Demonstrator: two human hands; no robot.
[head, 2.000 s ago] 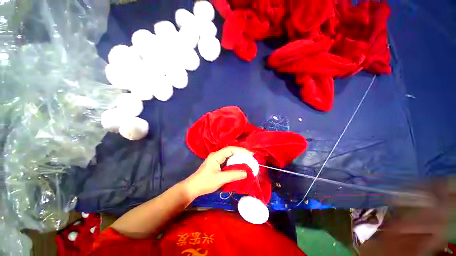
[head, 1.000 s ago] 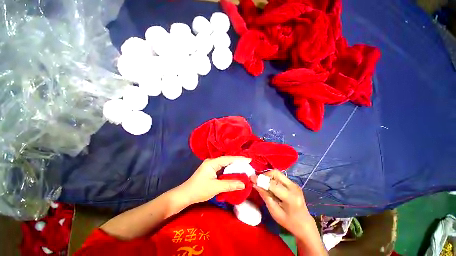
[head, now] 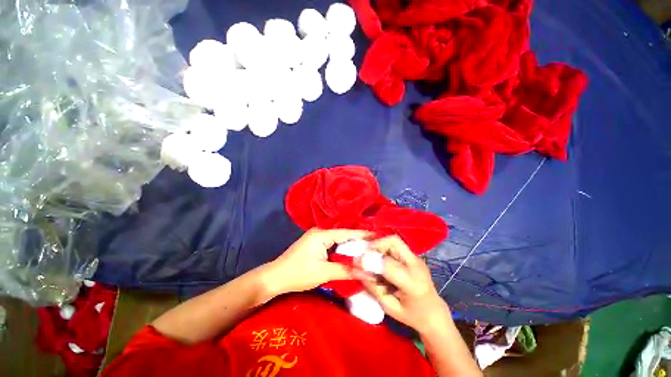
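Note:
A red plush bow piece (head: 342,197) lies on the dark blue cloth near my body, its two wide lobes pointing away. My left hand (head: 313,259) grips its near end and a white pompom (head: 352,249) between thumb and fingers. My right hand (head: 401,283) is against that pompom with bent fingers, a white wrap (head: 372,262) on one fingertip. Whether it holds a needle is hidden. A second white pompom (head: 366,308) hangs at the tail near my shirt. A white thread (head: 491,227) runs from the red heap down to near my right wrist.
Loose white pompoms (head: 257,81) lie grouped at far left, beside a large crinkled clear plastic bag (head: 73,140). A heap of red plush pieces (head: 478,96) lies at far right. Below the table edge are a box with red-and-white pieces (head: 77,324) and a cardboard container holding cloth (head: 496,342).
My right hand came in from the far right, where it was blurred with a taut thread, to the held pompom. It has since shifted slightly over the pompom. My left hand keeps its grip.

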